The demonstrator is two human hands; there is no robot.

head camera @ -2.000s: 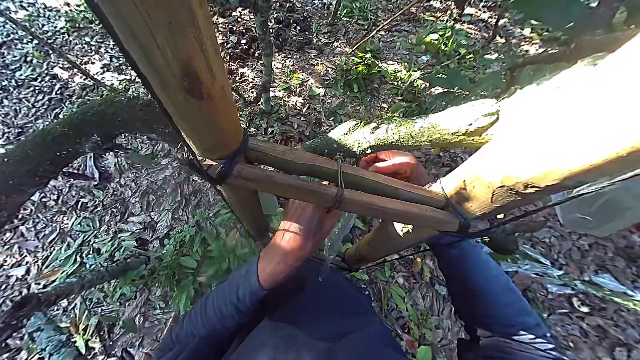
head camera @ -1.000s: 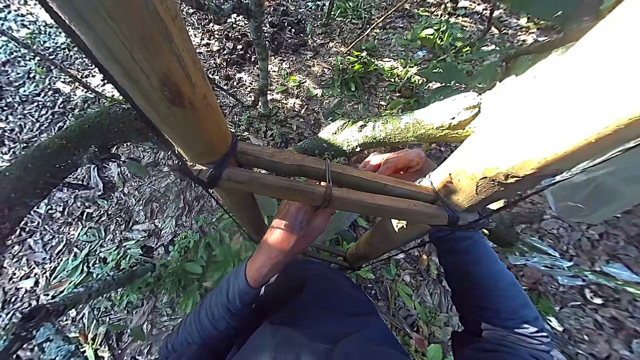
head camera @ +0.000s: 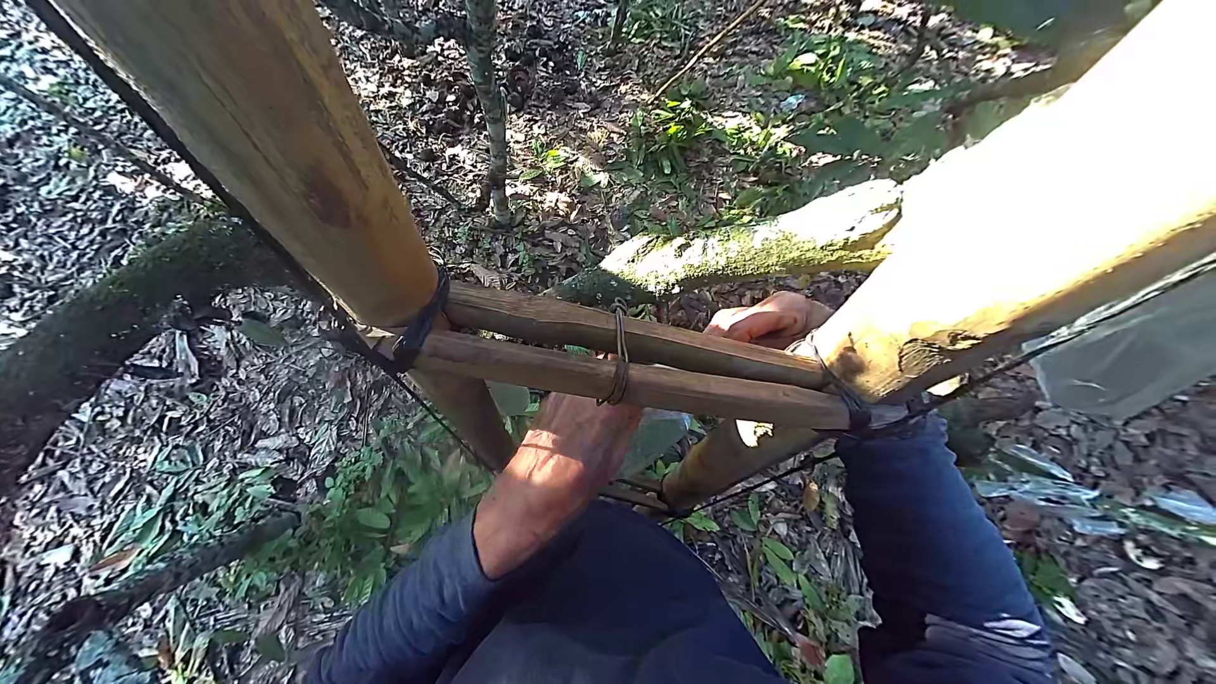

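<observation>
Two thin wooden crossbars (head camera: 722, 394) run side by side between a thick left pole (head camera: 285, 161) and a thick sunlit right pole (head camera: 1026, 218). Dark cord (head camera: 423, 318) binds them at the left pole, with more lashing at the right pole and a wire-like tie (head camera: 619, 356) around their middle. My left hand (head camera: 565, 451) reaches up under the near crossbar below that tie; its fingers are hidden. My right hand (head camera: 774, 318) is behind the far crossbar beside the right pole, fingers bent and partly hidden. What either hand holds cannot be seen.
A mossy branch (head camera: 750, 255) crosses behind the crossbars. A dark limb (head camera: 123, 294) curves at left, and a thin trunk (head camera: 489, 114) stands beyond. Clear plastic sheeting (head camera: 1130, 351) hangs at right. Lower poles, green plants and leaf litter lie beneath.
</observation>
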